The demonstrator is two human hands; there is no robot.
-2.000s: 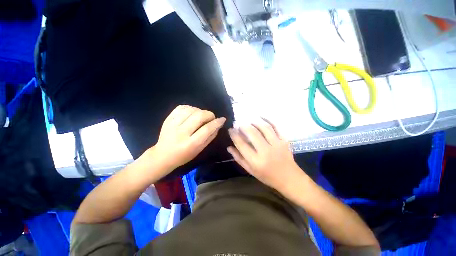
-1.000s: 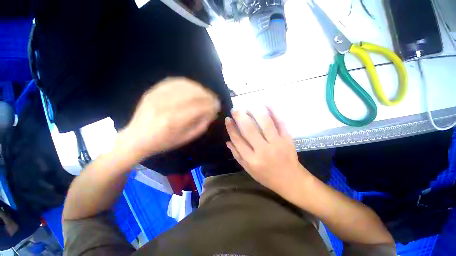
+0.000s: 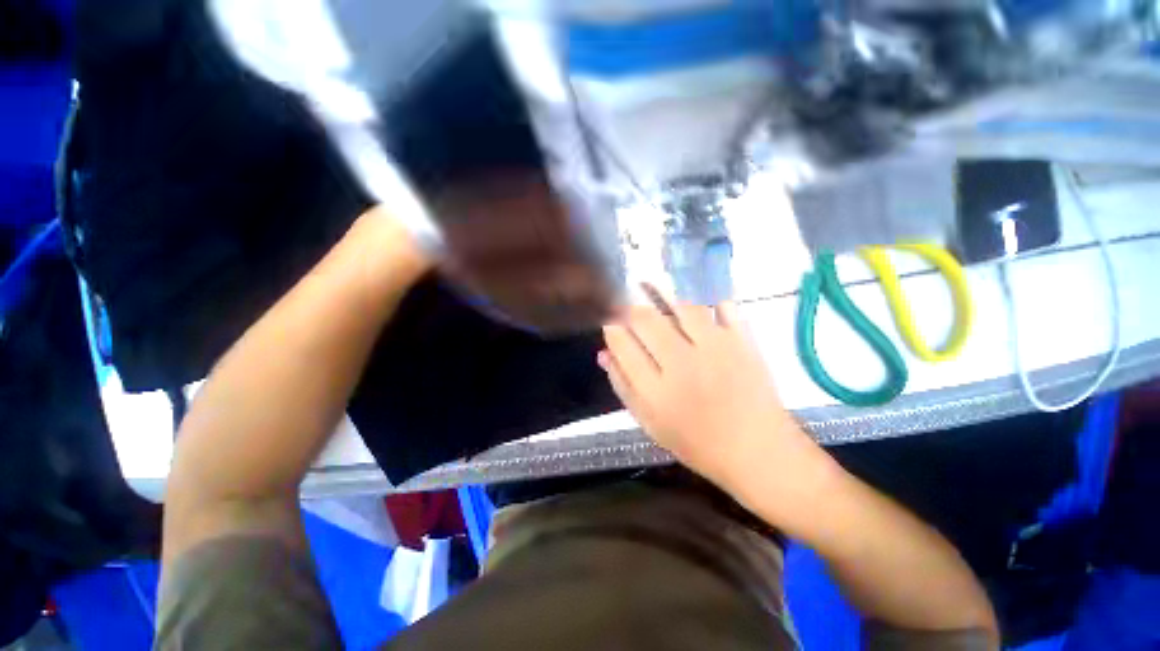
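Observation:
A black cloth piece (image 3: 483,394) lies on the white table, its lower corner near the front edge. My right hand (image 3: 693,382) rests palm down at its right edge, fingers slightly apart and fingertips below the needle area. My left forearm reaches up across the cloth; only the wrist end of my left hand (image 3: 401,242) shows. Its fingers are hidden behind the blurred sewing machine head (image 3: 687,57). More black cloth (image 3: 204,191) lies at the left.
Scissors with one green and one yellow handle (image 3: 852,350) lie at the right, blades hidden by the machine. A phone (image 3: 1005,197) with a white cable (image 3: 1113,299) lies beyond them. Blue crates and black cloth are under the table edge.
The view has shifted, and the machine head now covers much of the upper middle. My left hand has moved up and away from my right hand, behind the head. My right hand stays at the cloth's edge.

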